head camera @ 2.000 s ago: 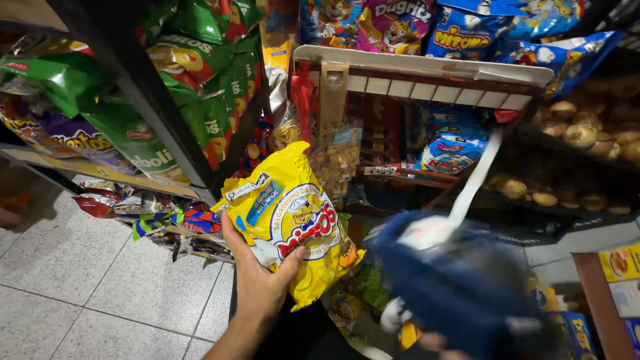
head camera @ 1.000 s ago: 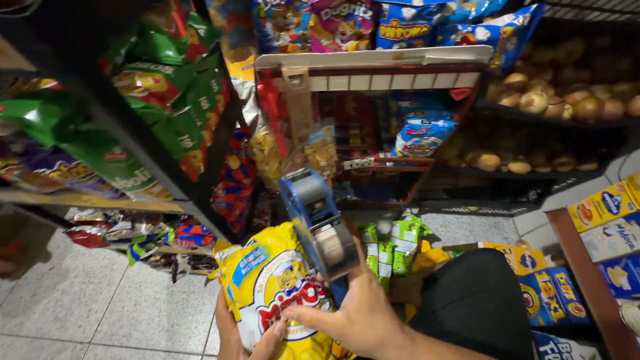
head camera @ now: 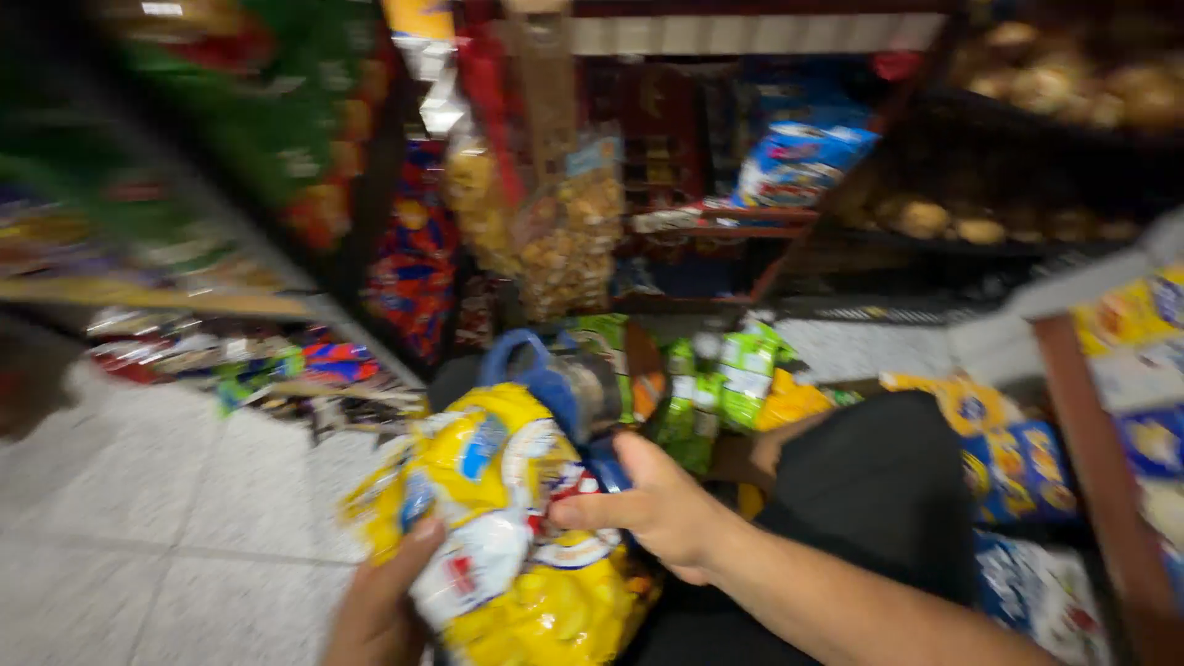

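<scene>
A yellow plastic snack bag (head camera: pixel 499 462), creased and blurred, lies between my hands at the lower middle. My left hand (head camera: pixel 384 592) grips its left edge, thumb on the bag's face. Behind the bag, a blue tape dispenser (head camera: pixel 546 379) with a roll of tape is in my right hand (head camera: pixel 647 509), whose thumb touches the bag's front. The fingers under the dispenser are partly hidden.
A black-framed shelf (head camera: pixel 185 166) of snack bags stands left, above a tiled floor (head camera: pixel 250 499). Green packets (head camera: pixel 749 370) lie beyond my dark-clothed knee (head camera: pixel 869 499). Onion racks (head camera: pixel 1045 83) are upper right; a brown shelf edge (head camera: pixel 1091 472) borders packages at right.
Two seconds ago the dispenser was apart from the bag at the right; it is now against the bag. Since one second ago the bag has been turned and bunched up.
</scene>
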